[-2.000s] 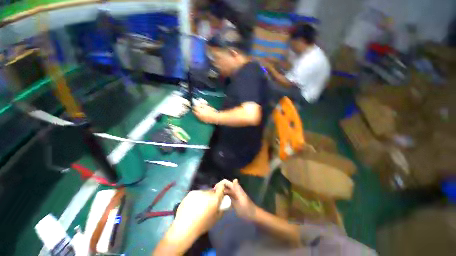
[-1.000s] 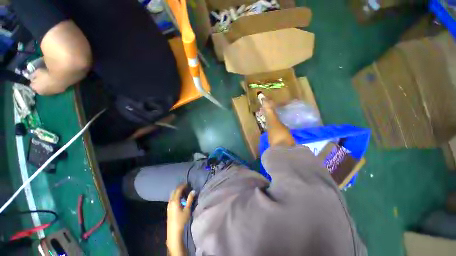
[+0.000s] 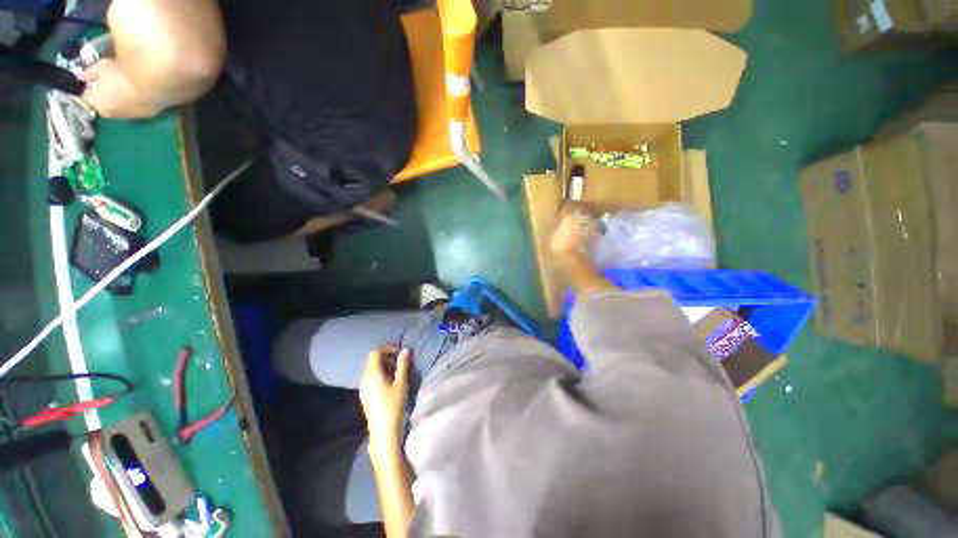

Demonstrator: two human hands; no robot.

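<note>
A white unit with a dark end (image 3: 577, 182) lies in the open cardboard box (image 3: 548, 257) on the floor. My right hand (image 3: 570, 233) is over the box's near left part, just below the unit. Its fingers are small and blurred, so I cannot tell whether they touch anything. A clear plastic bag (image 3: 657, 238) is right beside this hand. Small yellow-green pieces (image 3: 612, 157) lie at the box's far end. My left hand (image 3: 386, 380) rests by my lap, thumb and fingers apart, with nothing seen in it.
A blue bin (image 3: 775, 297) holding a brown item stands right of my arm. Red-handled cutters (image 3: 183, 394), a grey device with a lit display (image 3: 147, 470) and a white cable (image 3: 116, 271) are on the green bench (image 3: 158, 347). A person in black (image 3: 315, 95) sits ahead, beside an orange chair (image 3: 425, 100).
My right hand has drawn back slightly from the white unit, which now shows beyond the fingers. My left hand has shifted slightly up in the picture. The view has shifted, moving the surroundings rightward.
</note>
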